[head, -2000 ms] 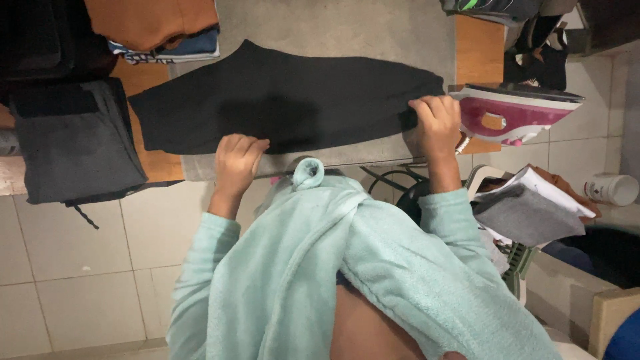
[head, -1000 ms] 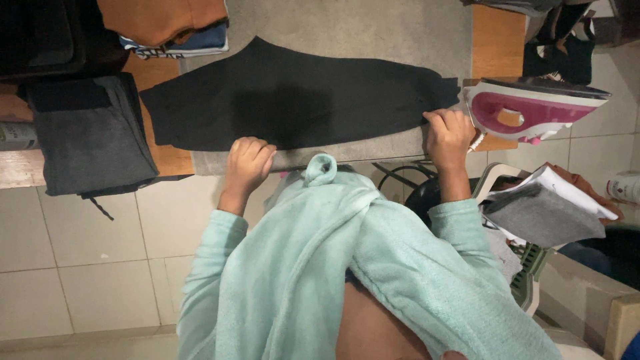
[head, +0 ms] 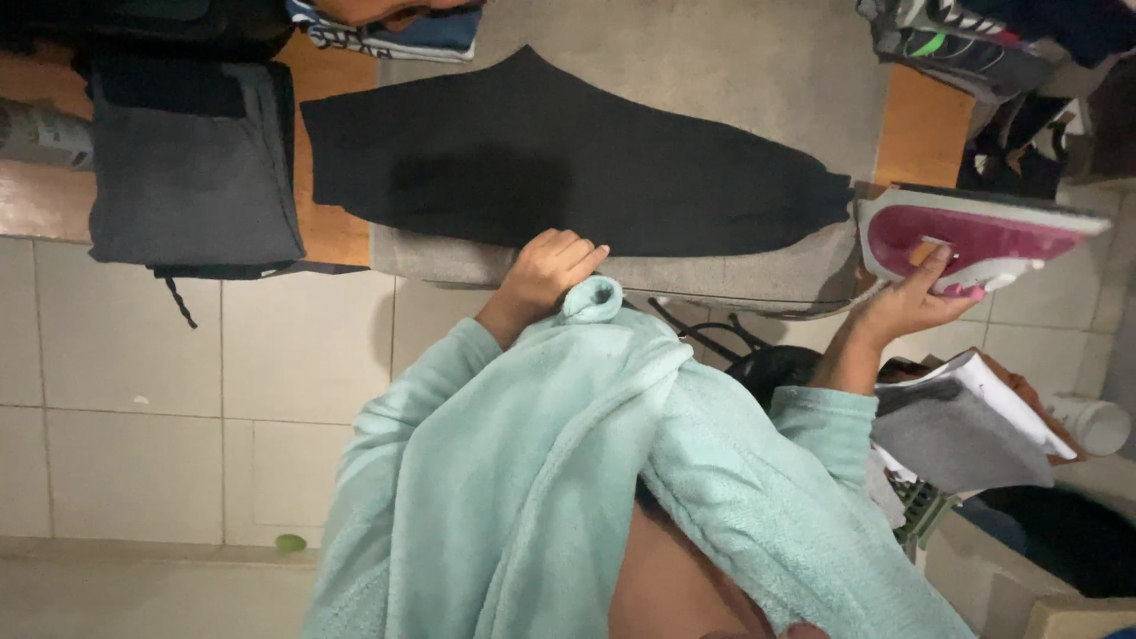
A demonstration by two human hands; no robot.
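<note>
A pair of black trousers, folded lengthwise (head: 621, 177), lies flat on a grey cloth cover (head: 710, 53) over a wooden table. My left hand (head: 555, 266) rests at the near edge of the trousers, fingers curled; whether it pinches the fabric is hard to tell. On the right, a pink and white clothes iron (head: 967, 235) stands at the table's end, beyond the trouser cuff. My right hand (head: 932, 293) is at the iron's handle, thumb on its pink side; the other fingers are partly hidden.
Folded grey trousers (head: 195, 177) lie at the table's left end, beside a container (head: 44, 133). Folded clothes are stacked at the far left (head: 426, 35) and far right (head: 967, 53). Below the iron, folded grey and white garments (head: 967, 426) sit on a chair. The iron's cord (head: 799, 312) runs along the near edge.
My right hand has left the near edge of the trousers by the cuff and moved right to the iron. My left hand has stayed at the trousers' near edge.
</note>
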